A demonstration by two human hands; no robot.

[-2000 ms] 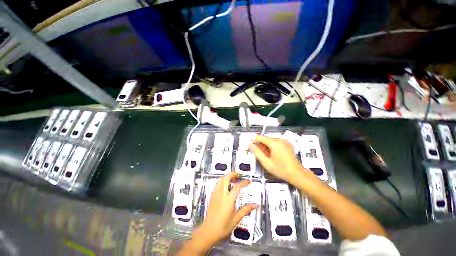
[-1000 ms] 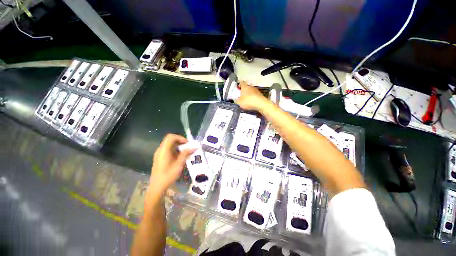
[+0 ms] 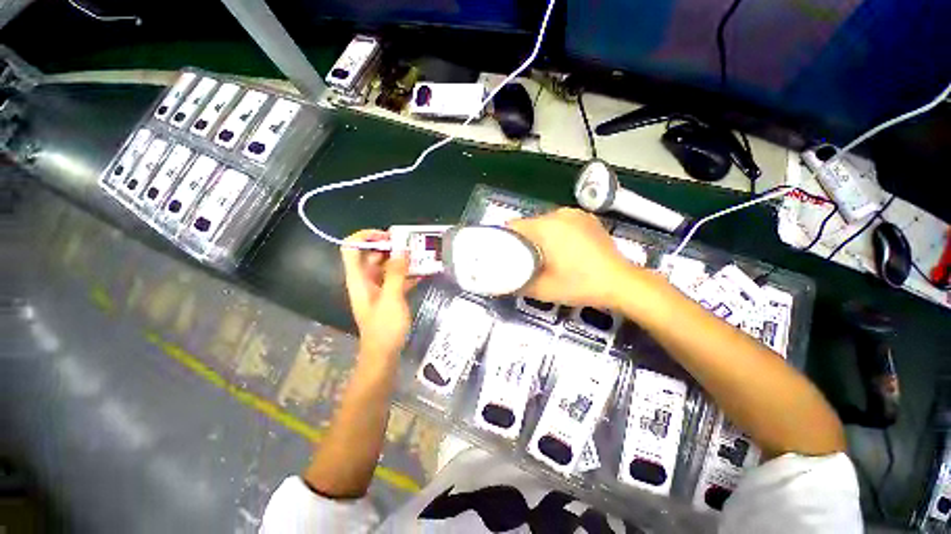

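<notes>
My left hand point(image 3: 378, 287) holds a white electronic unit point(image 3: 419, 248) by its left end, above the tray's upper left corner. A white USB cable point(image 3: 313, 214) runs into that end of the unit. My right hand point(image 3: 563, 256) is closed around a white handheld barcode scanner point(image 3: 490, 261); its round head is over the unit's right part and hides it. Below lies the clear blister tray point(image 3: 798, 297) with white units point(image 3: 654, 428) in two rows, partly hidden by my right arm.
A second white scanner point(image 3: 626, 198) rests behind the tray. Another filled tray point(image 3: 235, 250) lies at the left. A black handheld scanner point(image 3: 874, 365) is at the right. Computer mice point(image 3: 697, 149), monitors point(image 3: 667, 52) and a white cable point(image 3: 897, 122) are at the back.
My right hand has brought the scanner from the back ledge to over the unit. My left hand has raised the unit and turned it sideways, cable still in it.
</notes>
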